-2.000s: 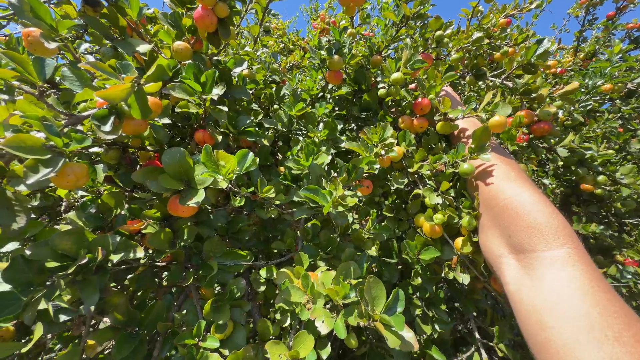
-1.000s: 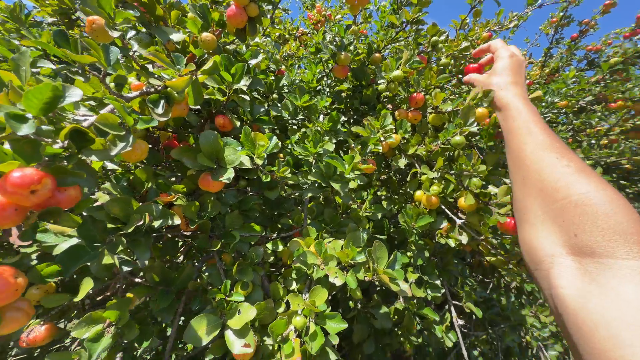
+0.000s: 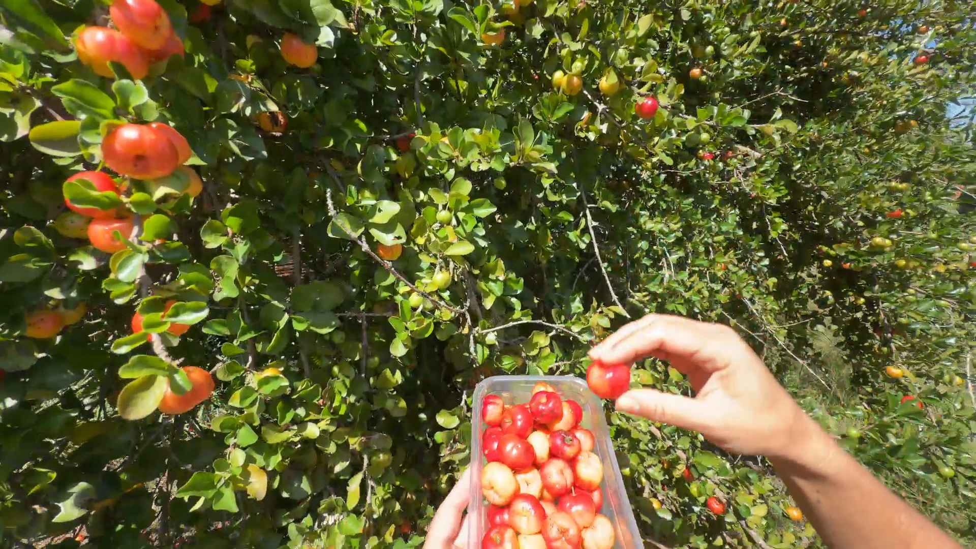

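Note:
Between the thumb and fingertips of my right hand is a round red cherry-like fruit, just beside the upper right corner of a clear plastic container. Red and pale yellow fruits of the same kind fill much of the container. My left hand holds the container at its left side, low in the view; most of this hand is hidden behind it or out of the frame.
A dense leafy bush spans the view. Orange-red fruits hang in a cluster on a near branch at the left. One red fruit hangs at the upper right. Thin bare twigs stick out above the container.
My right hand has come down from the high branches, where it was at a red fruit one second ago. The container and my left hand have come into view as the view tilted down.

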